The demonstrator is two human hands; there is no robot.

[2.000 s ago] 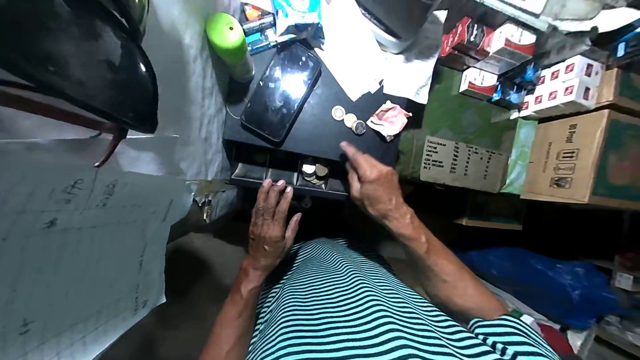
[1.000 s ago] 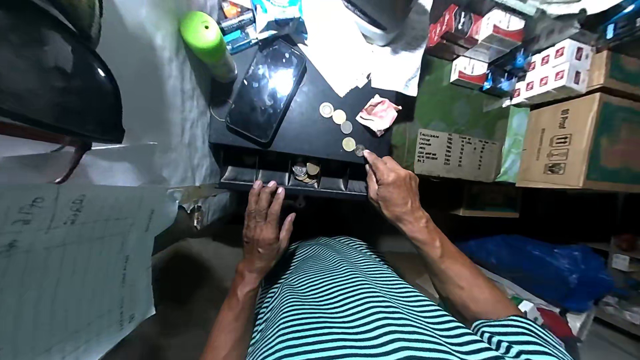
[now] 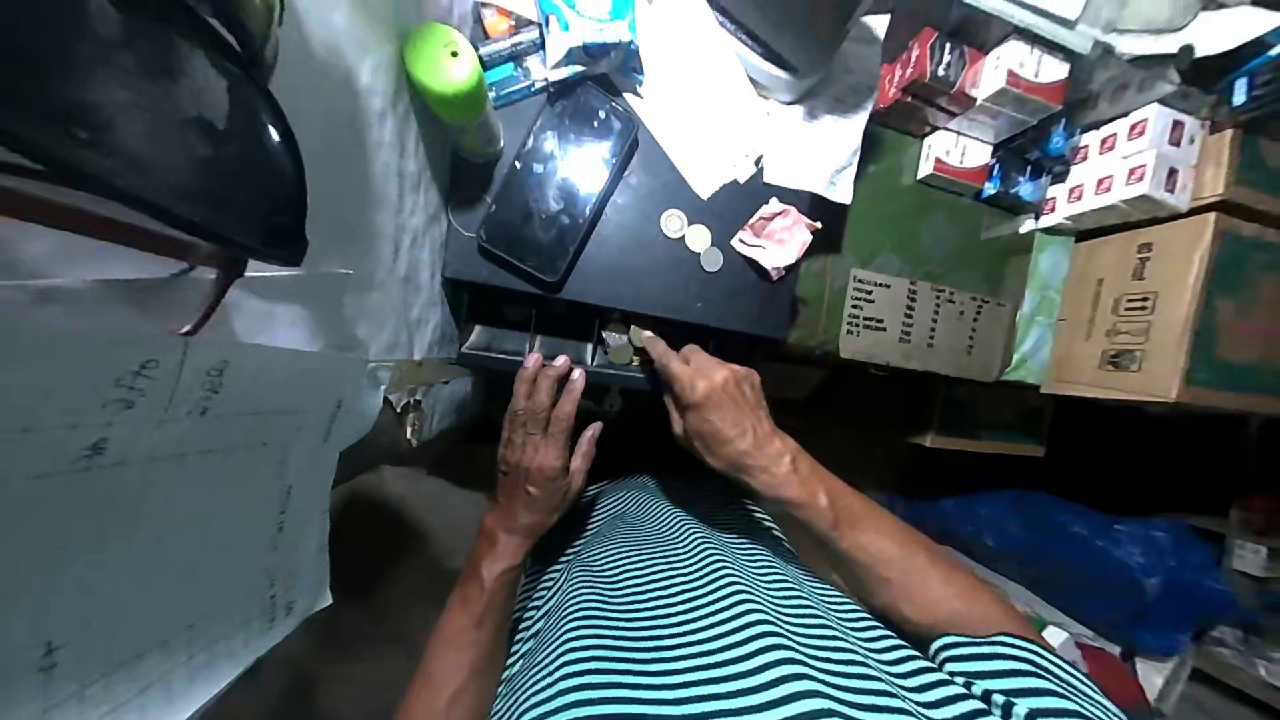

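My left hand [image 3: 540,450] rests its fingertips on the front edge of a narrow, pulled-out drawer [image 3: 500,342] with dividers. My right hand [image 3: 715,405] is at the drawer's coin compartment, its index fingertip at a coin [image 3: 638,336]; whether the fingers grip it is hard to tell. Several coins [image 3: 620,353] lie in that compartment. On the black top [image 3: 640,270] above the drawer lie three loose coins [image 3: 698,238] beside a crumpled pinkish banknote [image 3: 776,238]. A dark-screened smartphone [image 3: 560,185] lies left of them.
A green-capped bottle [image 3: 448,90] stands left of the phone, with white papers [image 3: 700,110] behind. Small boxes [image 3: 1130,165], a handwritten cardboard sign [image 3: 925,325] and a cardboard carton [image 3: 1130,305] are at the right. A written paper sheet [image 3: 170,530] hangs at the left.
My right hand has moved left from the right end of the drawer to the coin compartment. Of the coins on the black top, the lower ones beside my finger one second ago no longer lie there.
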